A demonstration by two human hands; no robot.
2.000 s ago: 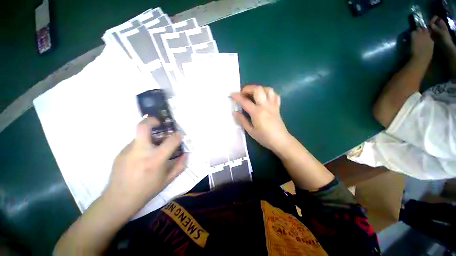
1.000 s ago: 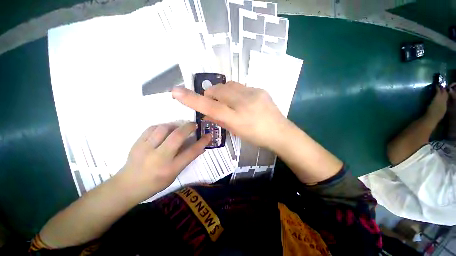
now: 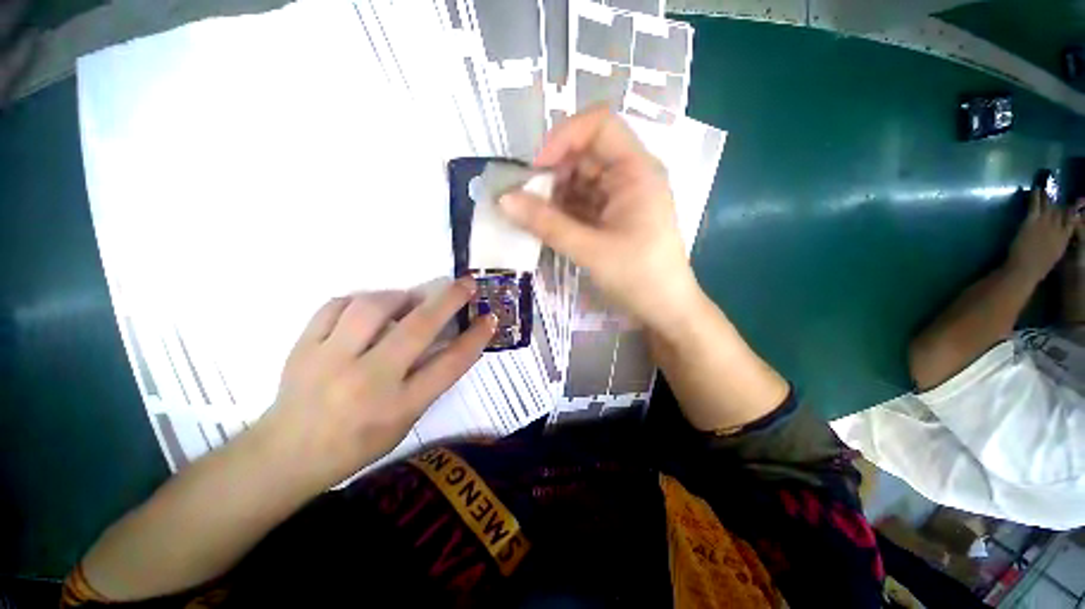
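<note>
A black handset [image 3: 461, 212] lies upright on the sheet stack [image 3: 274, 179], its patterned circuit board [image 3: 505, 312] showing at the lower end. My left hand [image 3: 363, 381] rests beside it, with fingertips on its lower left part; it presses rather than grips. My right hand [image 3: 613, 214] pinches a small pale grey-white sticker [image 3: 505, 238] between thumb and forefinger. The sticker lies over the handset's upper half, its top right corner at my fingertips. The pale round disc is partly hidden by it.
Sheets with grey blocks [image 3: 601, 363] fan out right of the handset on the green bench [image 3: 821, 155]. A dark device [image 3: 985, 117] lies at the far right. Another person's hands and white sleeve [image 3: 999, 428] are at the right edge. Boxes or clutter sit below the bench at lower right.
The grey sticker that lay left of the handset is now over its upper half. My right hand has moved right and up, pinching it. My left hand stays at the handset's lower end.
</note>
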